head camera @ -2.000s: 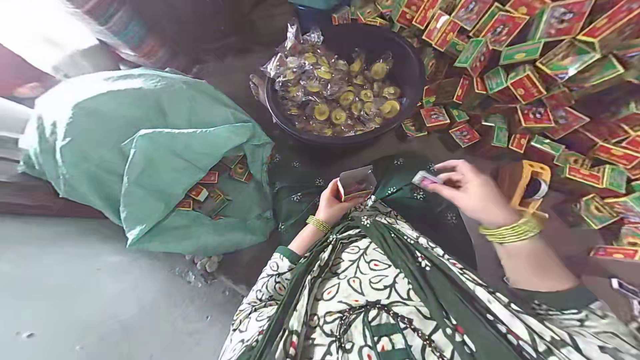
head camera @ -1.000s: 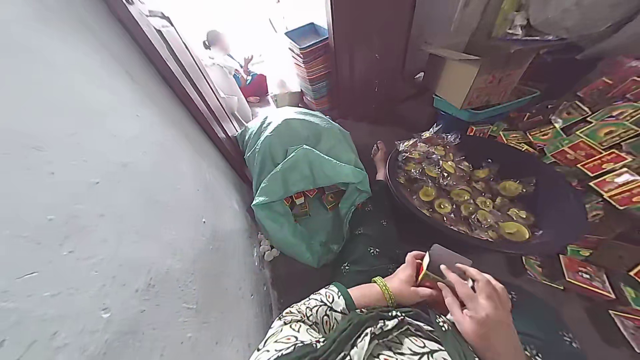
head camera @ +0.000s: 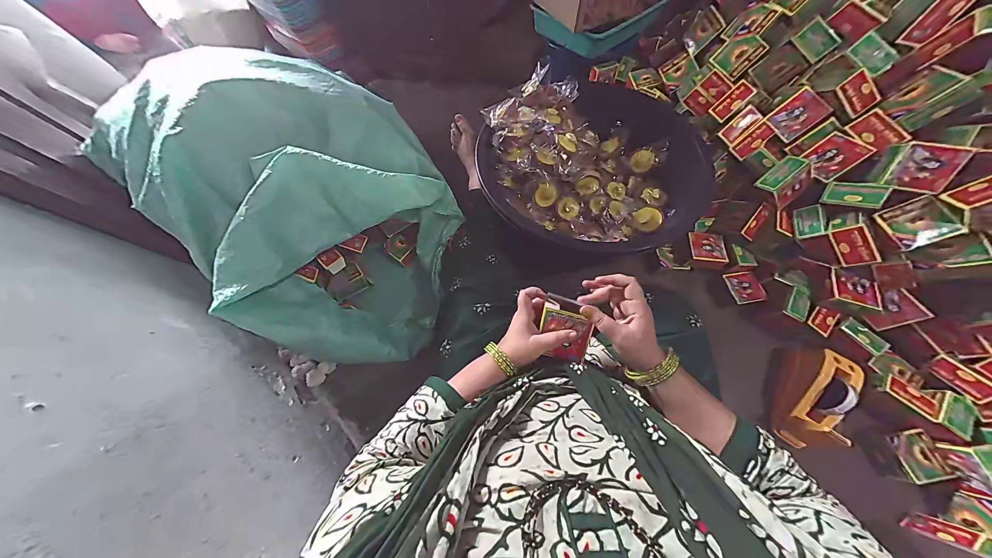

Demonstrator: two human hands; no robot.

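Note:
My left hand (head camera: 535, 333) is closed around a small red and green printed cardboard box (head camera: 567, 332), its thumb lying across the printed face. At the box's upper right edge, the fingers of my right hand (head camera: 626, 319) touch the top flap, with thumb and forefinger close together. In front of my hands stands a dark round basin (head camera: 690, 190) holding many yellow pieces in clear plastic wrappers (head camera: 587, 186). To the left a green woven sack (head camera: 310, 163) lies with its mouth open, and several small boxes (head camera: 355, 242) show inside.
Many red and green boxes (head camera: 841, 155) are spread over the floor at the right. Near them is a yellow tape dispenser (head camera: 833, 395). A teal tray (head camera: 593, 39) with a carton stands beyond the basin. A bare foot (head camera: 465, 143) shows beside the basin. A grey floor surface (head camera: 139, 403) lies at lower left.
Two seconds ago my right hand was apart from my left, holding a small pale and pink item; now both hands are at the box. The view swung left and back.

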